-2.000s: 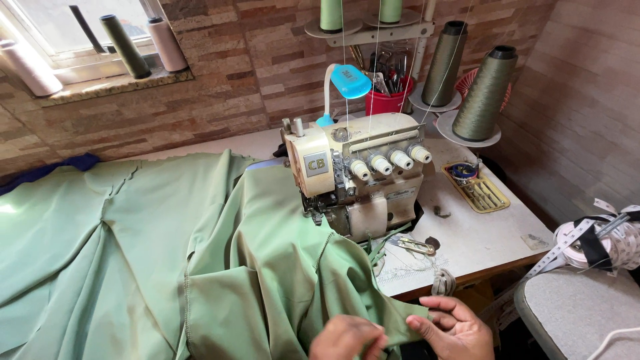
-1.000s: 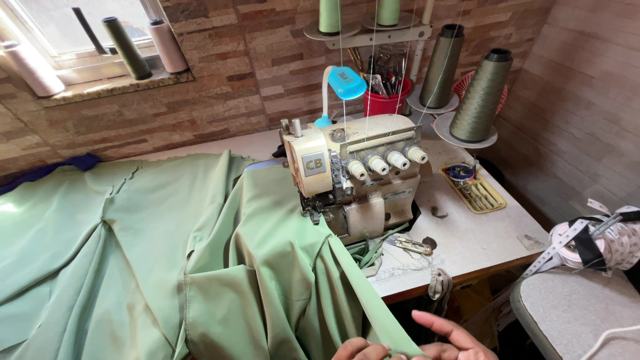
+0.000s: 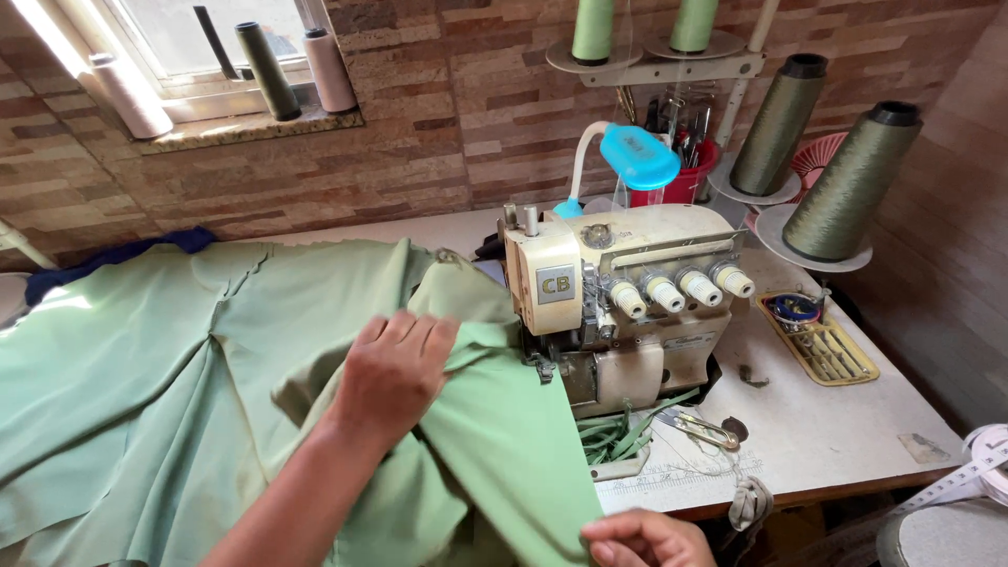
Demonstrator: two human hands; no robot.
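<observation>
Light green fabric [image 3: 504,441] spreads over the left of the table, and its right part runs to the presser foot [image 3: 543,368] of a cream overlock sewing machine [image 3: 654,307]. My left hand [image 3: 402,370] grips a bunched fold of the cloth just left of the machine's needle area. At the bottom, my right hand [image 3: 650,539] pinches the fabric's right edge between thumb and fingers. Green fabric trimmings [image 3: 614,437] lie below the machine, beside metal thread snips [image 3: 701,429].
Thread cones [image 3: 850,185] stand on holders behind and right of the machine. A blue lamp [image 3: 639,157] bends over it near a red container [image 3: 697,173] of tools. A yellow tray [image 3: 819,339] lies right. A measuring tape [image 3: 945,484] hangs over a grey padded surface [image 3: 957,531].
My left hand has moved from the fabric's lower edge up and left to the cloth beside the machine. My right hand remains low at the edge.
</observation>
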